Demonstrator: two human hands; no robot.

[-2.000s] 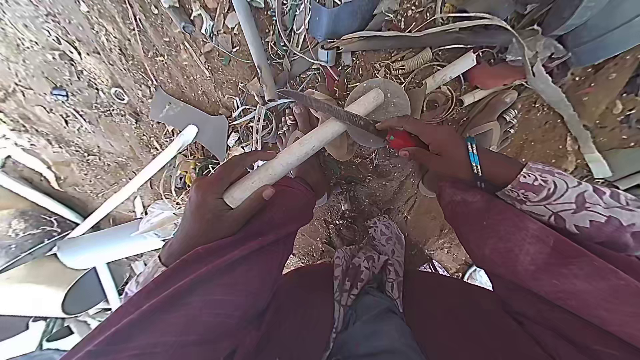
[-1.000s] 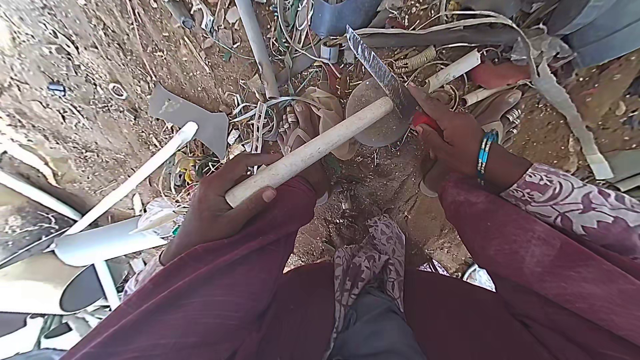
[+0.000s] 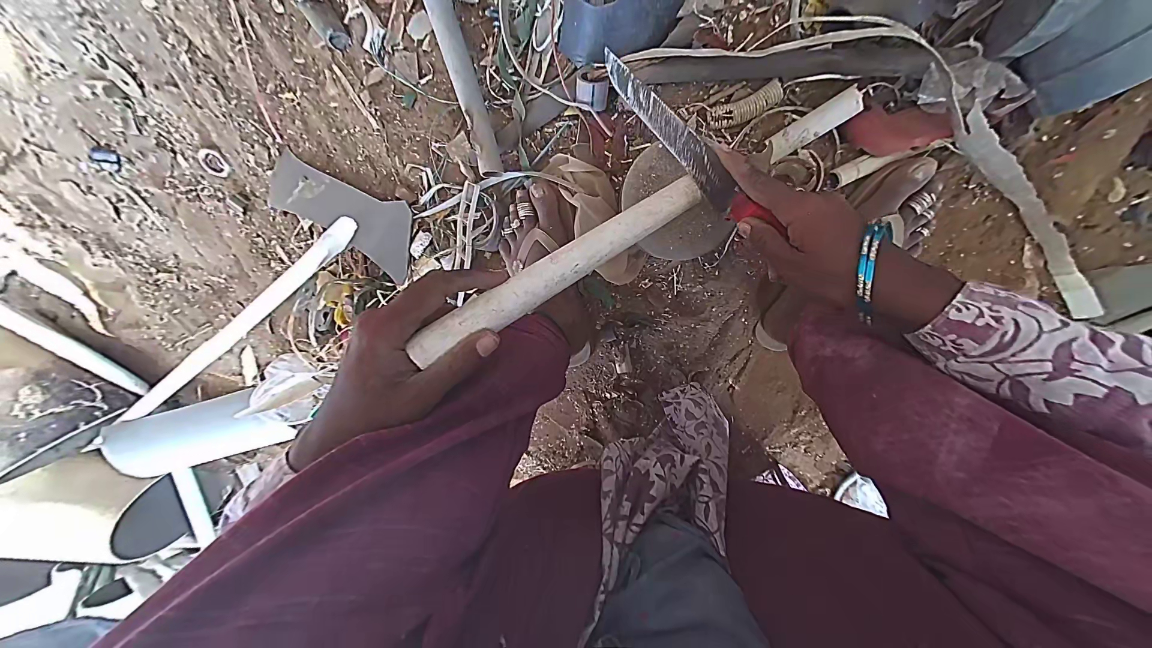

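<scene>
My left hand point(image 3: 405, 355) grips the near end of a whitish pipe point(image 3: 558, 270), which slants up to the right between my knees. My right hand point(image 3: 801, 220) is closed on the red handle point(image 3: 754, 216) of a long-bladed knife or saw; its edge is too blurred to tell which. The dark blade point(image 3: 666, 126) points up and to the left and lies at or just over the pipe's far end; contact cannot be told. Beneath that end is a round, flat-topped block or stone point(image 3: 670, 211) on the ground, between my sandalled feet.
A white pipe point(image 3: 243, 315) leans at the left beside a flat grey scrap point(image 3: 342, 202). Split white pipe pieces point(image 3: 198, 436) lie at lower left. Beyond my feet are a grey pipe point(image 3: 463, 85), a blue container point(image 3: 616, 27), a short pipe piece point(image 3: 814, 121), a red scrap point(image 3: 895, 130) and tangled strips.
The blade, lying across the pipe two seconds ago, has swung to point more steeply upward and now meets or overlaps the pipe's far end. My left hand still holds the near end.
</scene>
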